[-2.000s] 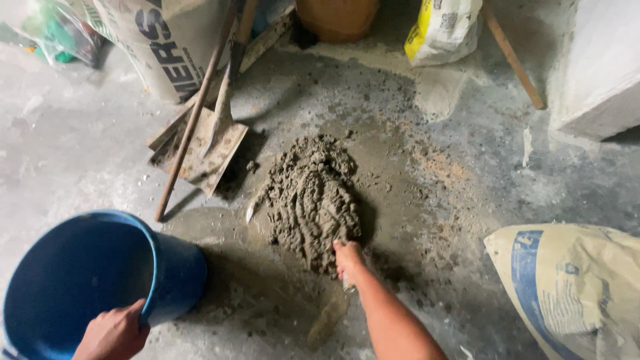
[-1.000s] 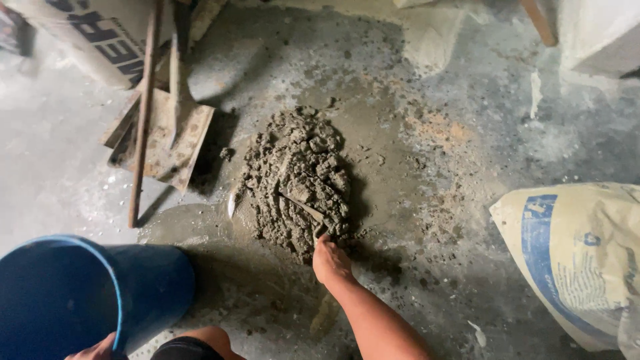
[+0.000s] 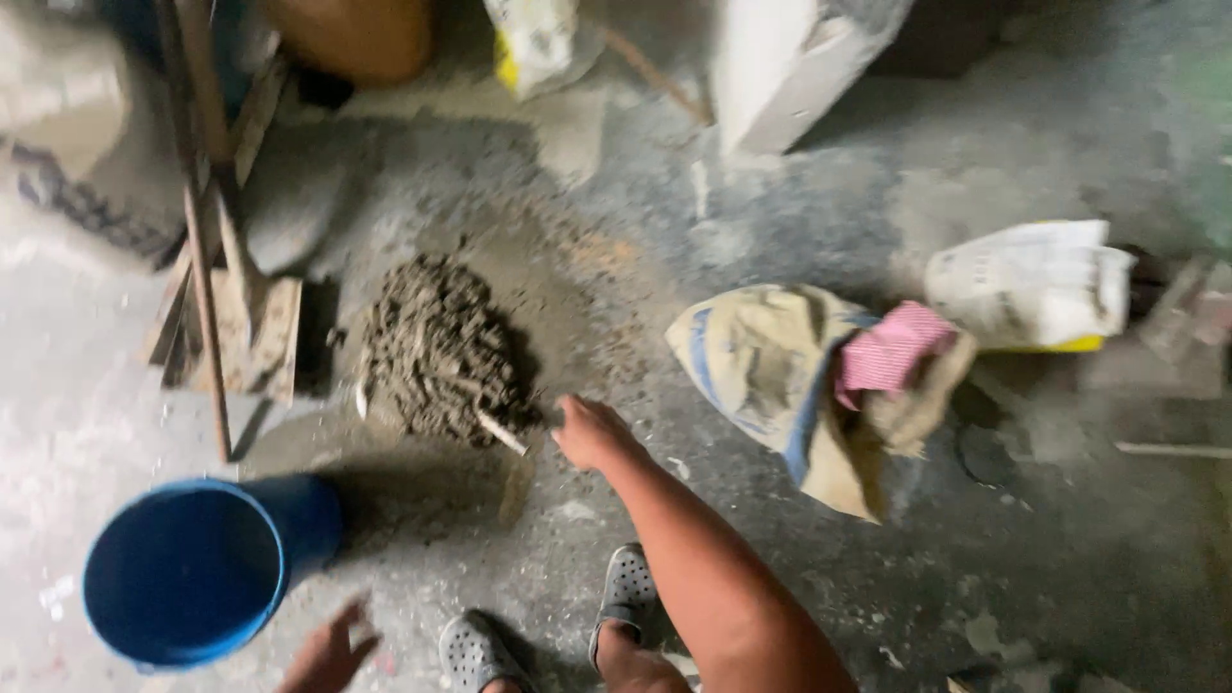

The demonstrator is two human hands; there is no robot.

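Note:
A heap of wet mortar (image 3: pixel 438 351) lies on the concrete floor, with the pale handle of a hand tool (image 3: pixel 502 433) sticking out of its lower right edge; the tool's head is buried or hidden. Just right of that handle, my right hand (image 3: pixel 592 433) is clear of it, with fingers bent; whether anything is between them cannot be told. My left hand (image 3: pixel 337 647), blurred, is at the bottom with fingers apart and nothing in it. The blue bucket (image 3: pixel 313 525) stands to its upper left, not touched.
A shovel (image 3: pixel 245 327) and a wooden pole (image 3: pixel 204 318) are left of the heap. An opened paper sack (image 3: pixel 760 361) with a pink striped cloth (image 3: pixel 895 351) lies right, beside a white bag (image 3: pixel 1030 284). A white block (image 3: pixel 789 87) stands above. My feet in grey clogs (image 3: pixel 472 654) are below.
My right hand has come off the tool in the mortar and moved right. My left hand has let go of the bucket's rim. The view has shifted and takes in more floor at right.

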